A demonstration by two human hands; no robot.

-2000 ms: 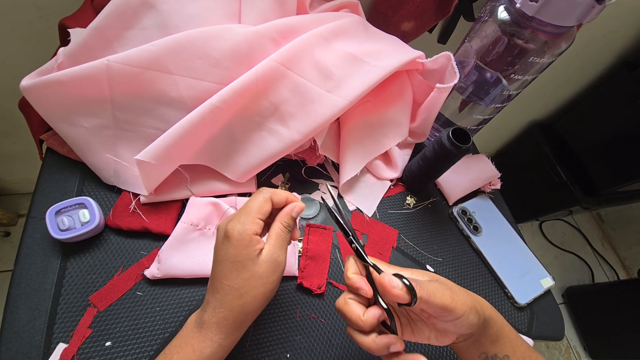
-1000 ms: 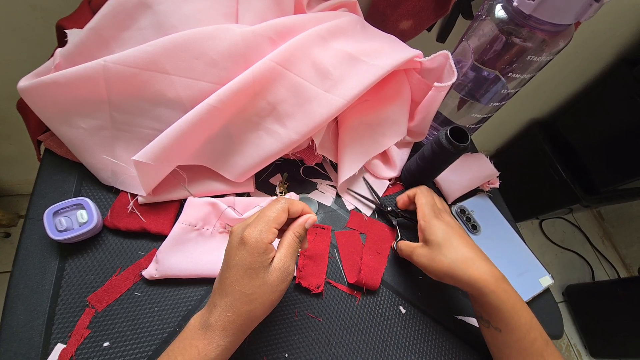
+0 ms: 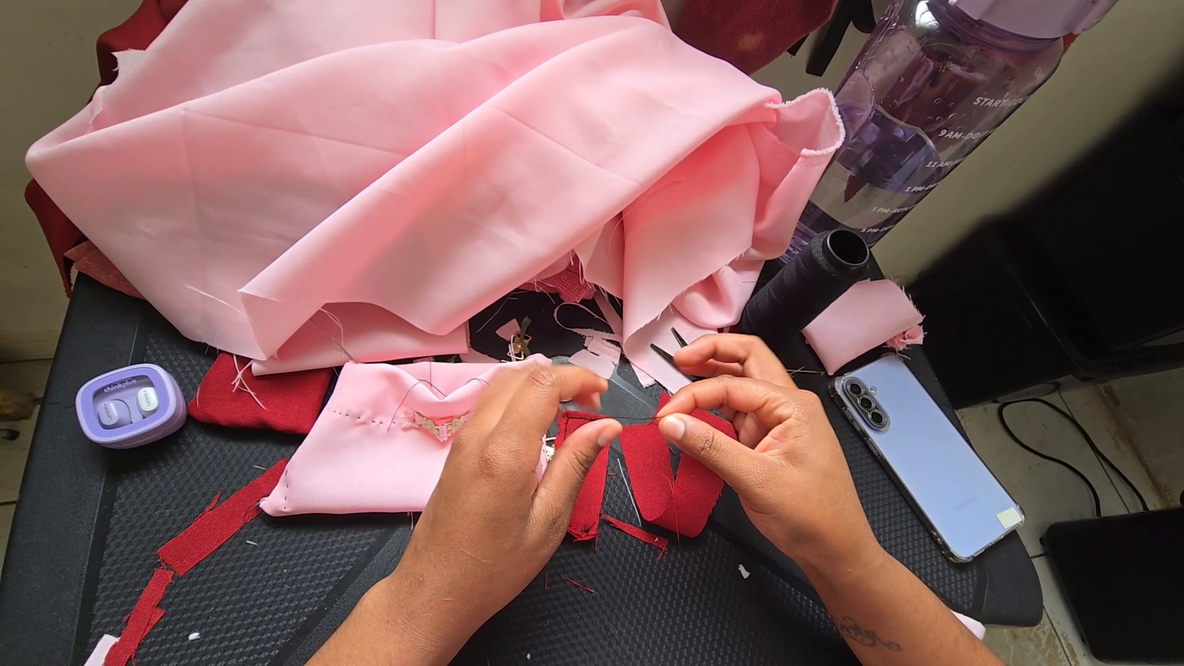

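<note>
A thin dark thread (image 3: pixel 638 422) runs between my hands. My right hand (image 3: pixel 758 425) pinches it between thumb and forefinger. The thumb and forefinger of my left hand (image 3: pixel 518 462) are apart by the thread's other end; whether they touch it is unclear. Beneath and between the hands lie red fabric pieces (image 3: pixel 680 481) and a thin needle-like metal piece (image 3: pixel 629 486). The pink sewn fabric piece (image 3: pixel 370 462), with a gold-coloured metal trim, is left of my left hand. The scissors (image 3: pixel 668 350) show only their blade tips behind my right fingers.
Large pink fabric (image 3: pixel 444 185) covers the back. A black thread cone (image 3: pixel 805 287), a purple water bottle (image 3: pixel 934 120) and a phone (image 3: pixel 925 453) stand or lie at right. An earbud case (image 3: pixel 131 405), a red fabric pouch (image 3: pixel 259 398) and red strips (image 3: pixel 222 523) are at left.
My right hand has let go of the scissors, which now lie behind it, and has moved left toward my left hand. It now pinches the thread.
</note>
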